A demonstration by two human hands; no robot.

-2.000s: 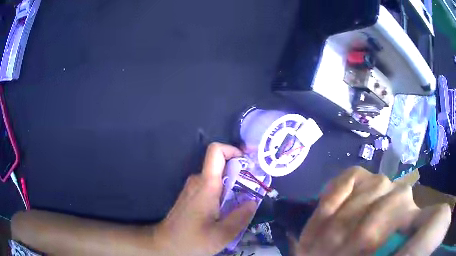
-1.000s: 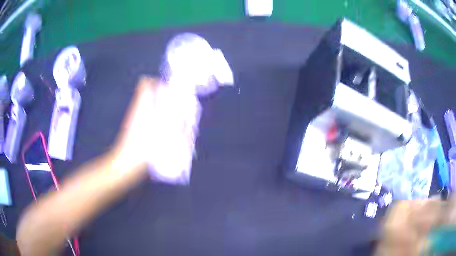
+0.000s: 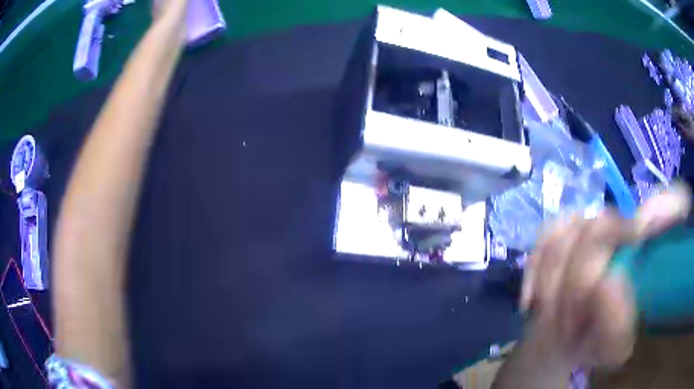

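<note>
My left hand (image 3: 170, 9) is at the top edge, over the green conveyor belt, mostly cut off by the frame. A lilac fan handle (image 3: 203, 21) shows right beside it; whether the fingers still grip it cannot be seen. My right hand (image 3: 582, 289), blurred, is at the lower right, closed around the teal electric screwdriver (image 3: 663, 277). The driver's tip cannot be made out. The white and black screw feeder (image 3: 449, 152) stands between the hands, its metal pickup block (image 3: 432, 207) facing me.
One fan unit (image 3: 32, 235) lies at the left on the black mat, above a red-edged phone (image 3: 23, 315). Another handle (image 3: 89, 45) lies on the green belt (image 3: 281, 17). Clear plastic bags (image 3: 552, 182) and a pile of lilac parts (image 3: 658, 144) are right of the feeder.
My left hand has carried the fan unit from in front of me up to the belt at the top left. The view has shifted, so the feeder appears further left. My right hand still holds the screwdriver.
</note>
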